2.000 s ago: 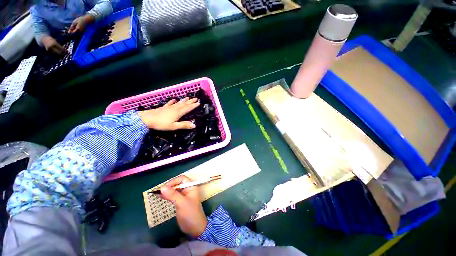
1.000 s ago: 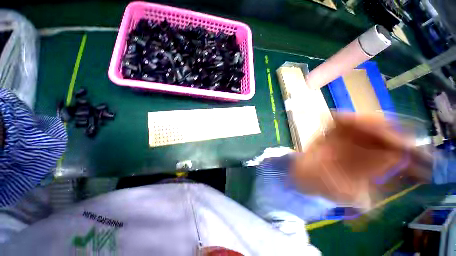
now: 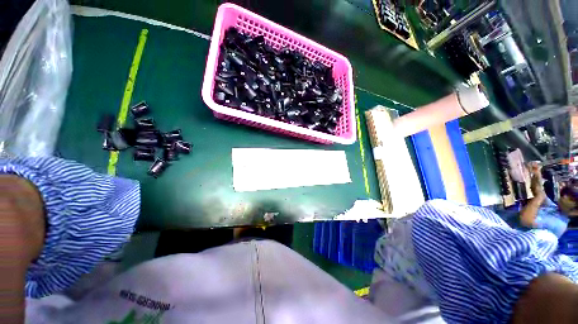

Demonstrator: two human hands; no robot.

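Observation:
A pale, flat sheet (image 3: 291,169) lies on the green bench in front of me. A small loose heap of black plastic parts (image 3: 147,140) lies to its left. The pink perforated basket (image 3: 280,125), full of black parts, stands behind the sheet. My left hand (image 3: 18,243) is at the left edge, cut off and blurred, with only skin beyond the striped cuff showing. My right hand (image 3: 550,302) is at the lower right corner, also cut off. Both are away from the sheet and basket. Fingers and anything they hold are out of view.
A tan bundle (image 3: 397,171) lies right of the sheet, with a pink bottle (image 3: 436,115) at its back end. A blue tray (image 3: 468,161) is beyond. Clear plastic (image 3: 39,76) is at the left. Blue totes (image 3: 345,243) sit below the bench edge. A person (image 3: 544,218) is far right.
Both hands have moved off the basket and sheet, out to the sides. The view has turned, so the basket, heap and sheet appear further right than one second ago.

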